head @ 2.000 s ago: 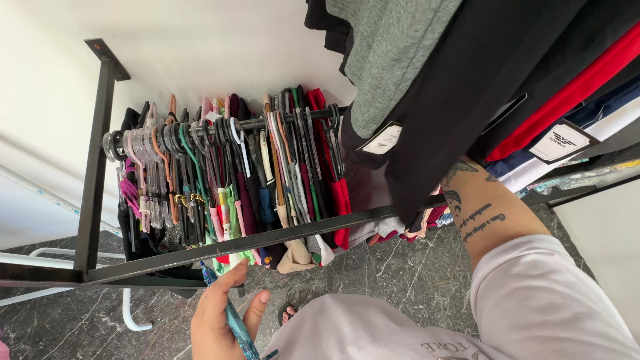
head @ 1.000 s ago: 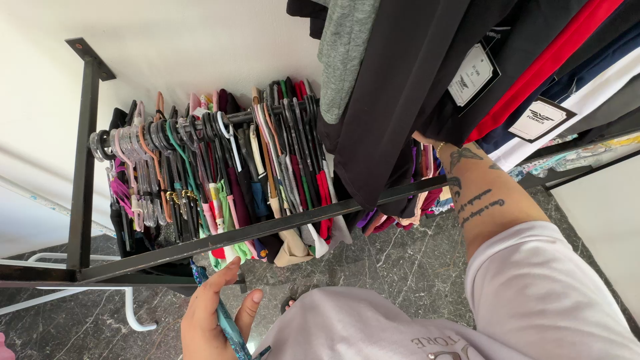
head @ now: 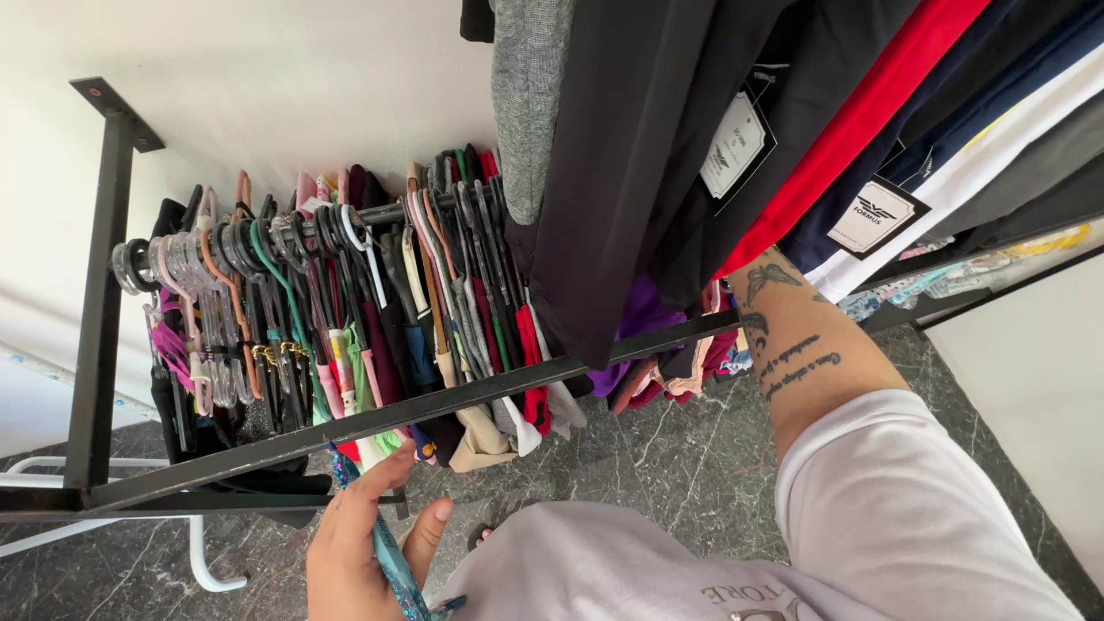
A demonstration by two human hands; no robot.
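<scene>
My left hand (head: 366, 535) holds a slim blue glittery object (head: 388, 552), perhaps a pen, at the lower left, just below the black metal rail (head: 466, 392). My right forearm reaches up at the right; the right hand is hidden behind hanging garments, by a red one (head: 854, 129) and a navy one. Left of it hang black garments (head: 604, 172) and a grey one (head: 528, 112). Two paper tags, one on a black garment (head: 733, 147) and one near a white garment (head: 875, 216), bear writing.
Below the upper garments, a lower rod (head: 379, 214) carries many clothes on hangers. The black frame is fixed to the white wall (head: 328, 69). A white metal tube (head: 203, 561) stands on the dark marbled floor (head: 673, 466). More folded or hanging clothes show at the right.
The hanging black garments have shifted relative to the lower clothes, and a purple garment behind them now shows. My right hand has gone out of sight behind the garments.
</scene>
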